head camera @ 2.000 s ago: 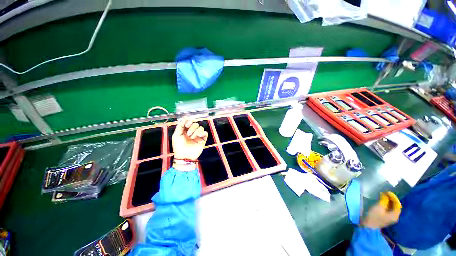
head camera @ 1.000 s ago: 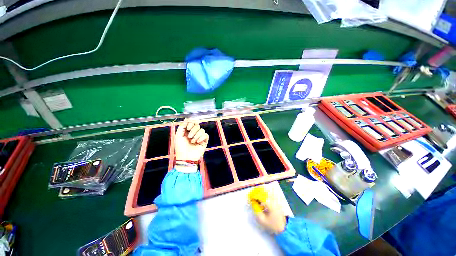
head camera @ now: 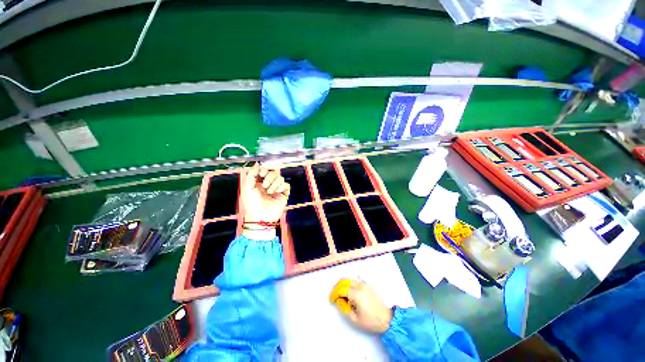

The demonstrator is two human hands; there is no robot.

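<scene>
A pale orange-pink phone tray (head camera: pixel 332 261) lies in front of me with black glossy phones (head camera: pixel 308 233) in its slots. My left hand (head camera: pixel 265 194) is over the tray's upper middle-left, fingers curled, with nothing visible in them. The hand and sleeve hide slots there. My right hand (head camera: pixel 361 304) is low over the white sheet (head camera: pixel 311 318), in front of the tray. Its fingertips wear yellow-orange covers and are bunched together; I cannot tell whether they hold something small.
Printed cards (head camera: pixel 106 239) lie on a clear bag at left; another card (head camera: pixel 155 338) lies by the sheet. A white bottle (head camera: pixel 428 173), dispensers (head camera: pixel 488 247), white papers (head camera: pixel 442 205) and a blue scraper (head camera: pixel 516 300) are at right. A redder tray (head camera: pixel 495 174) stands beyond. Another person's blue sleeve (head camera: pixel 601 325) shows.
My right hand has come from the far right, past the blue scraper, to over the white sheet, and moved slightly further left. My left hand has stayed over the tray.
</scene>
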